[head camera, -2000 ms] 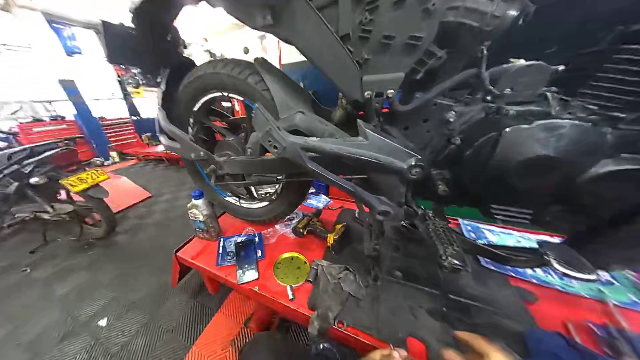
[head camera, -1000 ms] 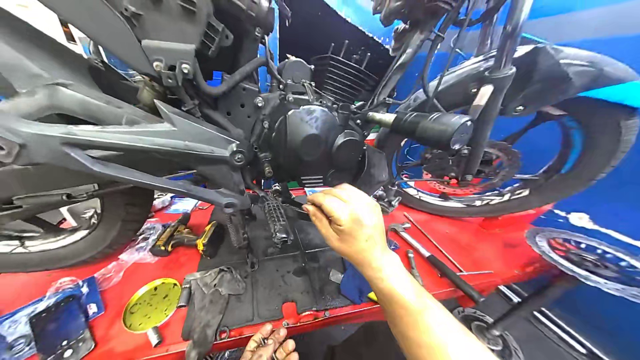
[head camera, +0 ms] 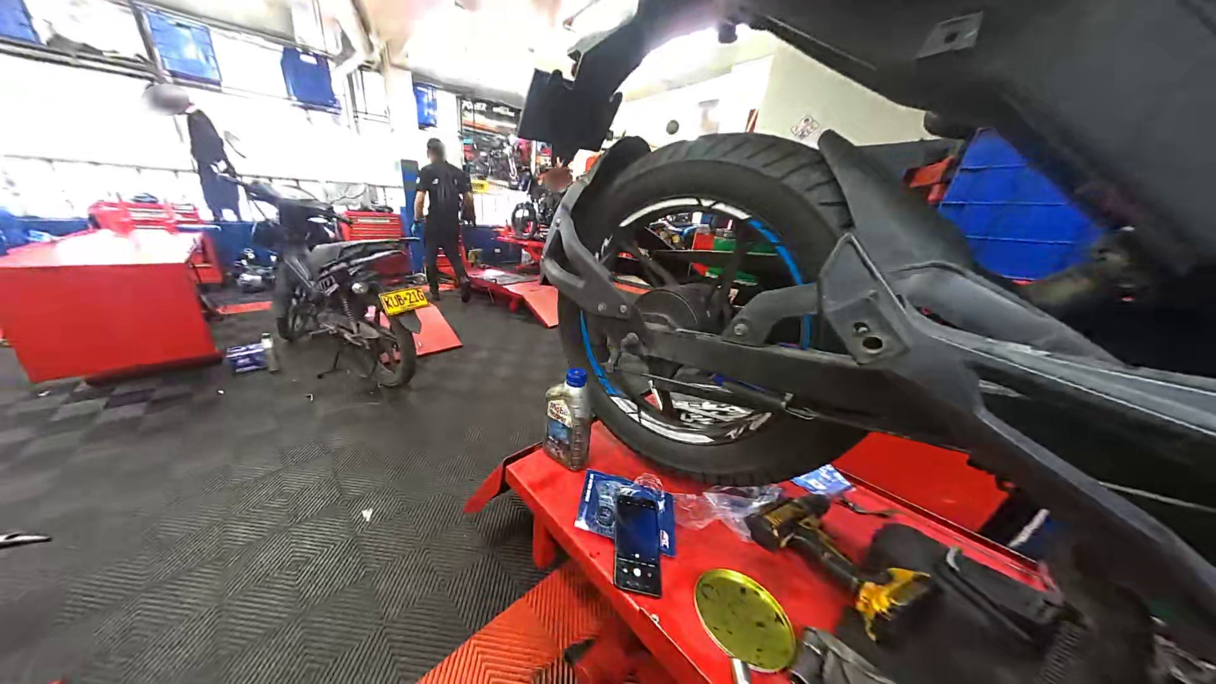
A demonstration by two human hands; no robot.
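Neither of my hands shows in the head view. A motorcycle's rear wheel (head camera: 722,304) rises above the red lift table (head camera: 570,513), with the dark swingarm (head camera: 741,370) running across it. An oil bottle with a blue cap (head camera: 568,423) stands upright beside the tyre. A smartphone (head camera: 637,541) lies partly on a blue package (head camera: 594,503). Next to it is a round yellow-green dish (head camera: 744,619). A yellow and black cordless power tool (head camera: 826,551) lies farther right, by a black mat and a crumpled grey cloth or glove (head camera: 841,657).
A second motorcycle (head camera: 347,285) stands on the dark tiled floor (head camera: 304,494) at the left, near a red cabinet (head camera: 104,299). Behind it a person in dark clothes (head camera: 443,214) is on foot, and another person (head camera: 211,161) is at the far left.
The view has swung left toward the rear wheel and the workshop. Both hands, seen a second ago near the engine and the table's front edge, are out of view.
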